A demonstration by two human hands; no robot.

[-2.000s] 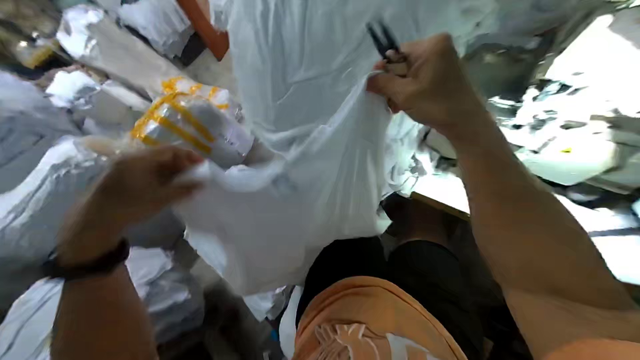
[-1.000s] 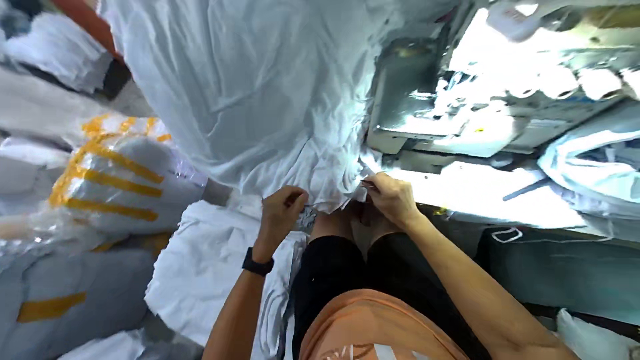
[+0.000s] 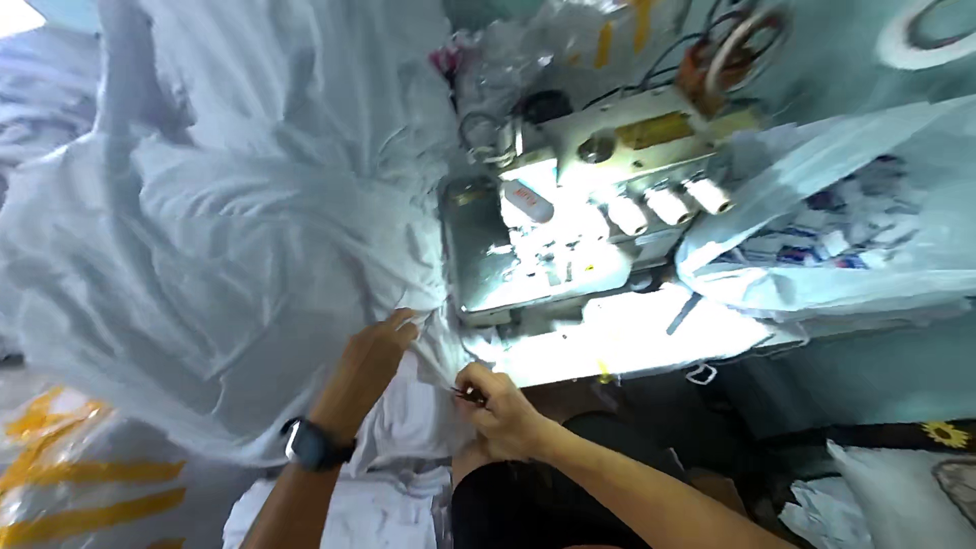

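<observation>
A large heap of white fabric (image 3: 229, 252) fills the left side, reaching up to the metal plate of a sewing machine (image 3: 564, 252). My left hand (image 3: 381, 343), with a dark watch on its wrist, pinches the edge of this cloth beside the machine's near left corner. Lower and to the right, my right hand (image 3: 496, 408) grips small dark thread snips (image 3: 470, 394), mostly hidden by the fingers; their tips touch the cloth's edge. Folded white garments (image 3: 381, 503) lie below my left hand.
An open plastic bag (image 3: 862, 213) of small labels lies right of the machine. A taped plastic bundle (image 3: 84, 473) stands at lower left. The bright table edge (image 3: 579, 374) runs above my right forearm. A white pillow-like item (image 3: 892, 488) is at lower right.
The white piece stretched between both hands two seconds ago is no longer spread out. Both hands are now closer together at the cloth's edge by the machine. The view has swung toward the machine.
</observation>
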